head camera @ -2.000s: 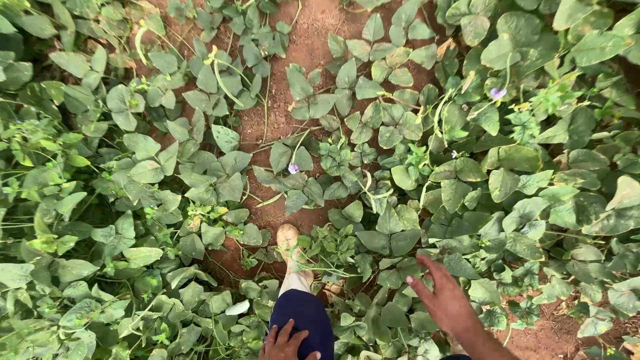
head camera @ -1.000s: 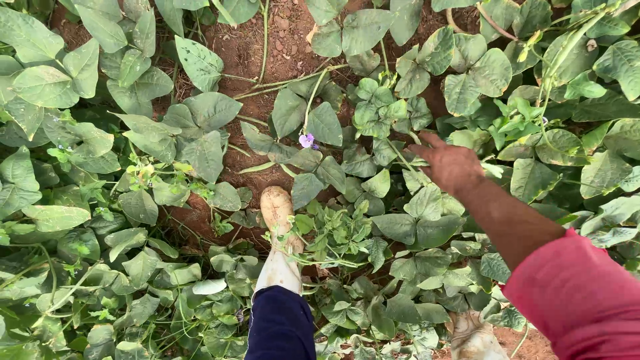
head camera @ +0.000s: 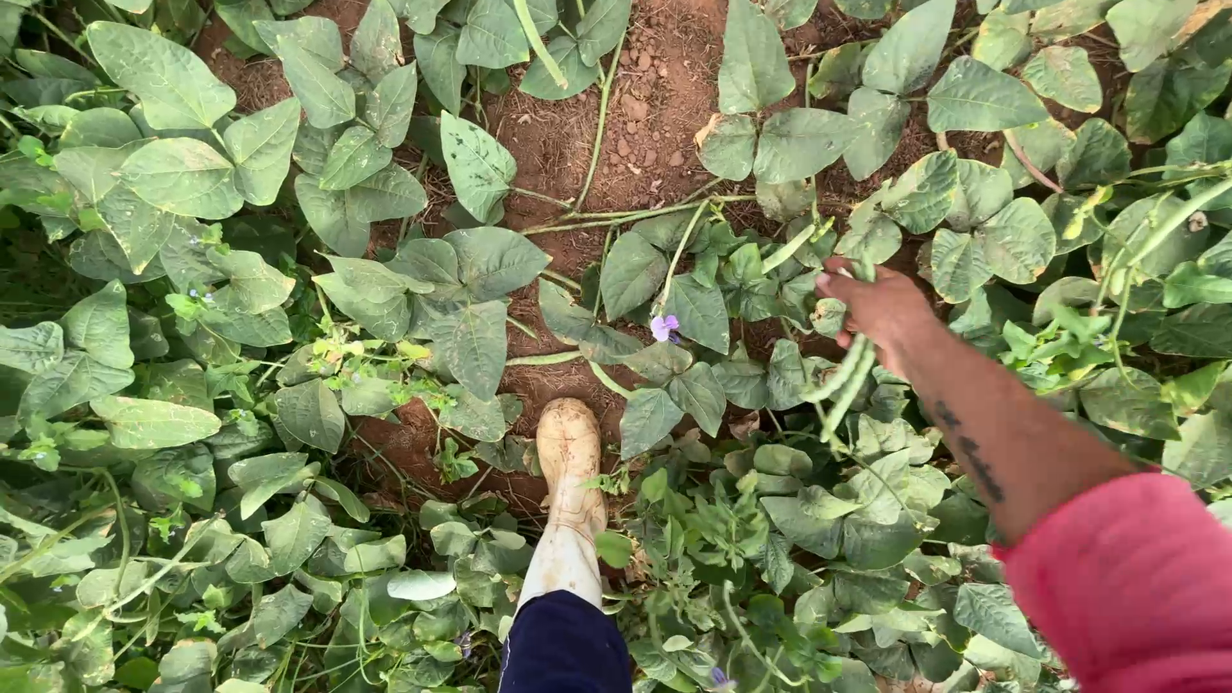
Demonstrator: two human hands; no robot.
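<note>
My right hand (head camera: 878, 306) reaches in from the right, below a red sleeve, and is closed around green bean pods (head camera: 849, 380). The pods hang out below the palm, over the leaves. Close to the fingertips, another pale green pod (head camera: 789, 248) lies among the foliage. A purple flower (head camera: 664, 328) on a stalk is left of the hand, and a green pod (head camera: 544, 359) rests over the soil near the boot. A further pod (head camera: 539, 43) hangs at the top. My left hand is out of view.
Leafy bean plants (head camera: 472, 337) spread on both sides of a strip of reddish soil (head camera: 640, 106). My muddy, light-coloured rubber boot (head camera: 570, 452) stands at the lower middle, below a dark blue trouser leg (head camera: 565, 645). Vines (head camera: 635, 216) cross the soil strip ahead of it.
My right hand, empty two seconds ago, now holds pods. My left hand, on the trouser leg in the oldest frame, has gone out of view. The view has moved closer to the plants.
</note>
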